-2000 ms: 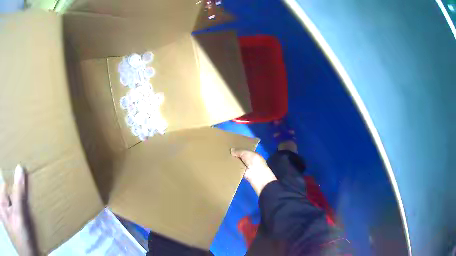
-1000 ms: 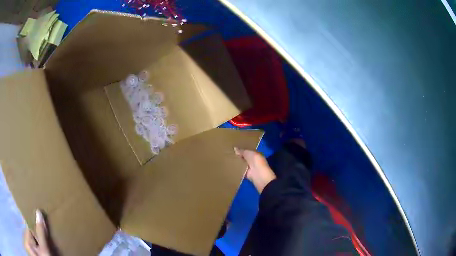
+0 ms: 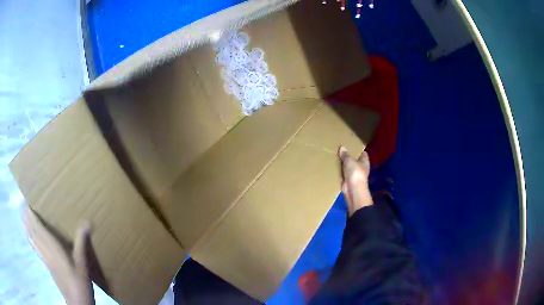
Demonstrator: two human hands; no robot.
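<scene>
A large open brown carton [image 3: 238,173] fills the middle of the view, its mouth tilted toward me. A cluster of clear plastic toothed wheels [image 3: 247,74] lies inside it, toward the far wall. My right hand [image 3: 356,176] grips the edge of the right flap, thumb on the inner face and fingers behind it. My left hand [image 3: 68,256] is at the left flap, thumb on the inner face; its other fingers are partly hidden and blurred at the flap's outer edge.
A red basket [image 3: 388,110] stands on the blue floor [image 3: 444,149] behind the right flap. A green surface with a white edge [image 3: 498,107] curves down the right side. Red wire leads [image 3: 358,7] show at the top. A pale surface [image 3: 39,71] is at left.
The carton has tilted and turned, and its clear parts now appear higher and further right. Both hands have stayed on the flaps. The left hand shows more fully, and the camera view has shifted.
</scene>
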